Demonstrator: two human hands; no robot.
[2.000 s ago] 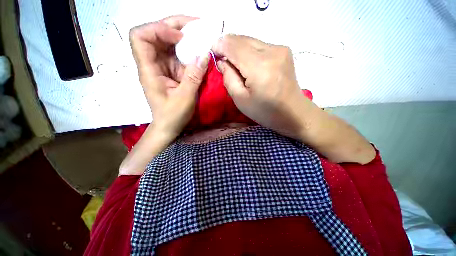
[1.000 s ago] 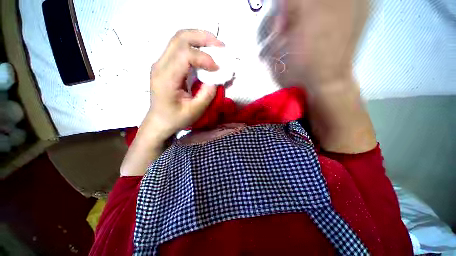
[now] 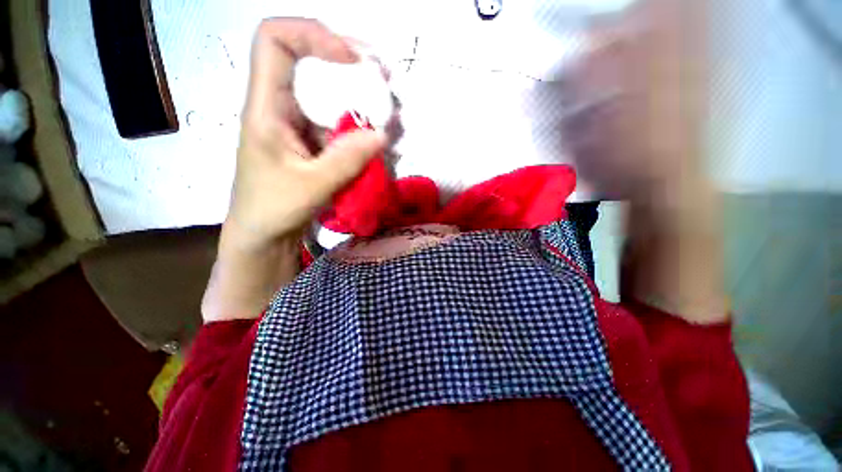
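My left hand [image 3: 277, 157] holds a white pompom [image 3: 342, 90] between thumb and fingers, with the tip of a red plush piece [image 3: 365, 198] against its lower side. A short white thread shows where red and white meet. A second red flap [image 3: 517, 195] spreads to the right along the table's near edge. My right hand [image 3: 637, 101] is raised at the right and strongly blurred; its fingers and anything in them cannot be made out.
A black smartphone [image 3: 134, 69] lies at the upper left. A small metal device [image 3: 488, 8] is at the top edge. A carton [image 3: 69, 203] with white balls [image 3: 17, 184] stands at far left. Thread offcuts lie on the white cloth [image 3: 462, 120].
My right hand has left the pompom and moved right, away from my left hand. My left hand still holds the pompom, now turned so the red tip and thread show. The right red flap has come into view.
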